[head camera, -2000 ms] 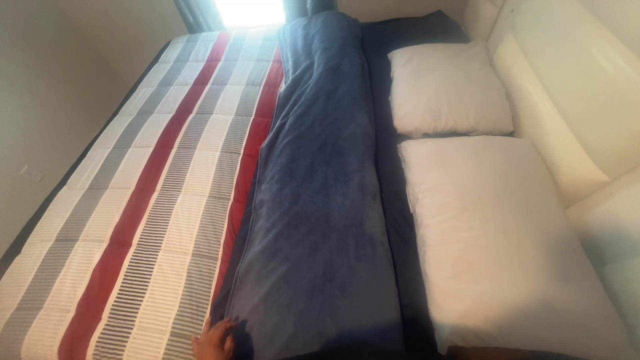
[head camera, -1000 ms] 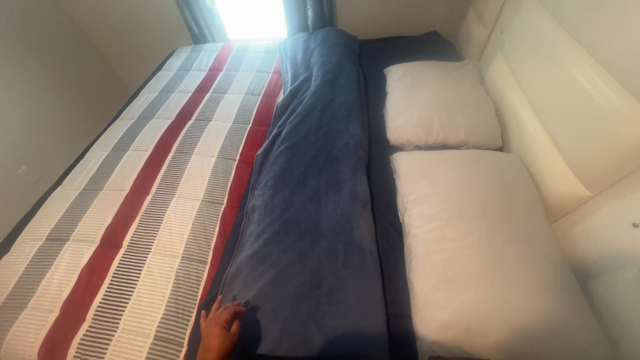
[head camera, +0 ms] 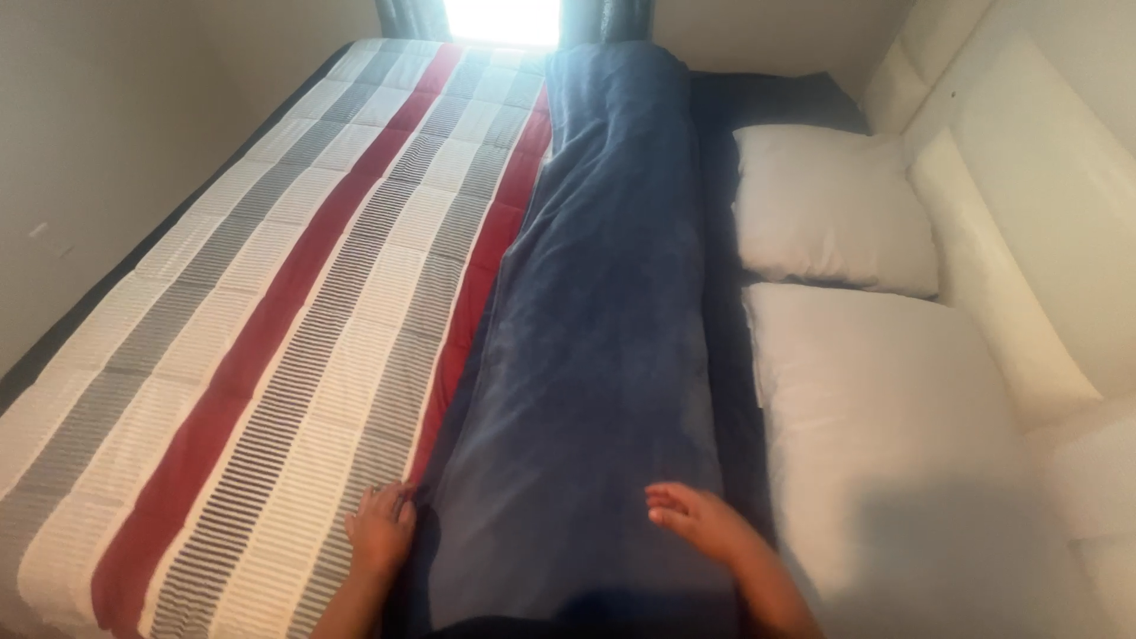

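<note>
A striped bedspread (head camera: 346,355) in white, grey and red covers the left part of the bed. Beside it lies a long folded-over band of blue blanket (head camera: 603,311), its surface slightly wrinkled. My left hand (head camera: 382,528) rests at the seam where the bedspread meets the blue fabric, fingers apart and holding nothing visible. Over the near right part of the blue band is my right hand (head camera: 697,519), fingers slightly curled and empty; whether it touches the cloth I cannot tell.
Two pale pillows, a smaller far one (head camera: 830,209) and a larger near one (head camera: 887,426), lie on the dark blue sheet (head camera: 732,355) at the right. A pale headboard (head camera: 1003,266) stands beyond them. A bright window (head camera: 503,19) with dark curtains (head camera: 608,19) is at the far end.
My right hand has come into view over the blue band. My left hand, on the blue fabric's edge a second ago, now lies at the bedspread's border.
</note>
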